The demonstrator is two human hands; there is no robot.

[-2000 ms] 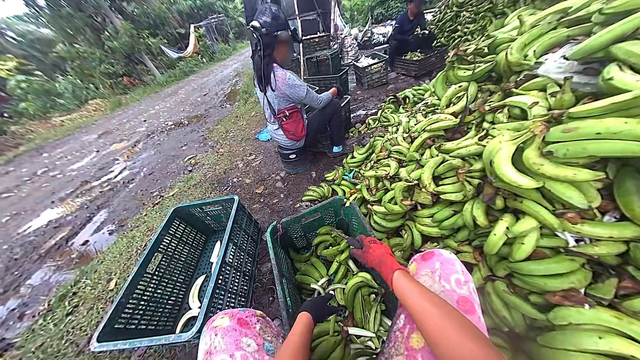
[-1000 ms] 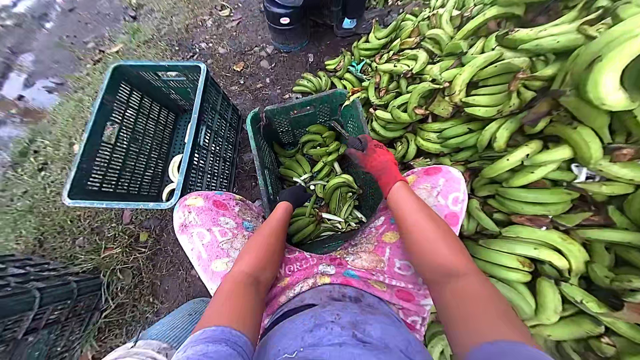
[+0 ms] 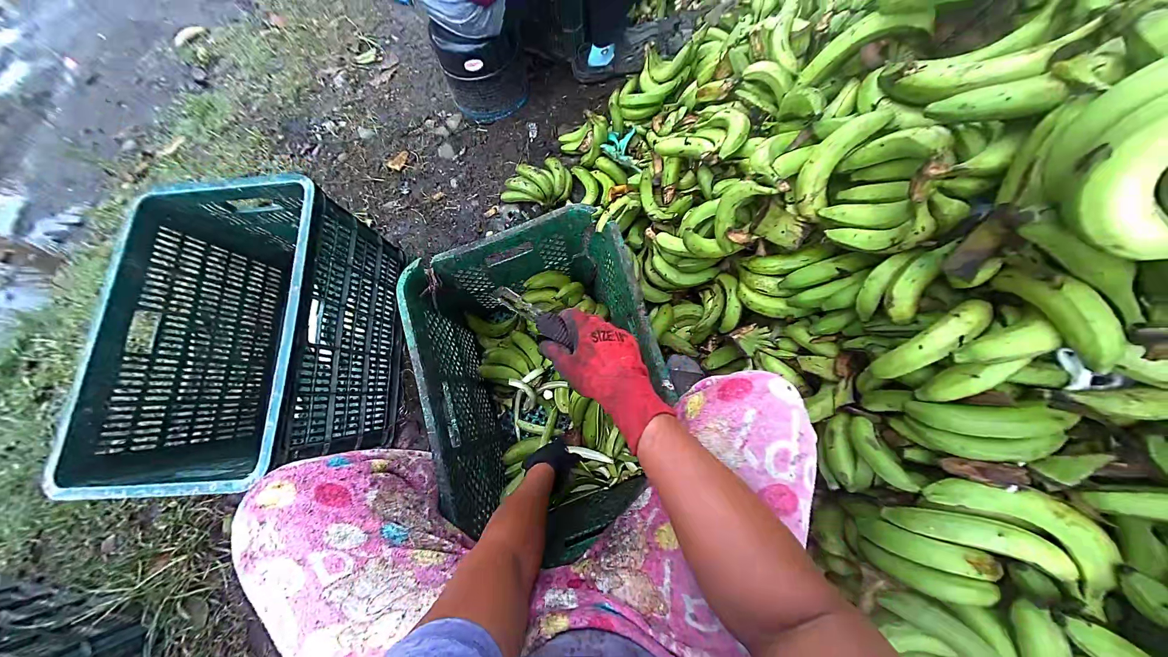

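A green plastic crate (image 3: 538,251) stands between my knees, holding green plantains or bananas (image 3: 511,351) and pale peel-like strips. My right hand (image 3: 598,356), in a red glove with dark fingertips, is closed around the handle of a small metal-ended tool (image 3: 520,304) over the crate. In a dark glove, my left hand (image 3: 554,458) reaches low into the crate among the fruit and strips; its fingers are partly hidden, and whether it grips anything is unclear.
A second green crate (image 3: 306,265) stands at the left. A large heap of green plantains or bananas (image 3: 985,420) fills the right side. Another person's legs and a dark bucket (image 3: 479,78) are at the top. Part of a dark crate (image 3: 64,616) shows at lower left.
The view has tilted down since the oldest frame. My left hand, beside a cluster of fruit a second ago, is now lower among pale strips. The right hand remains above the crate.
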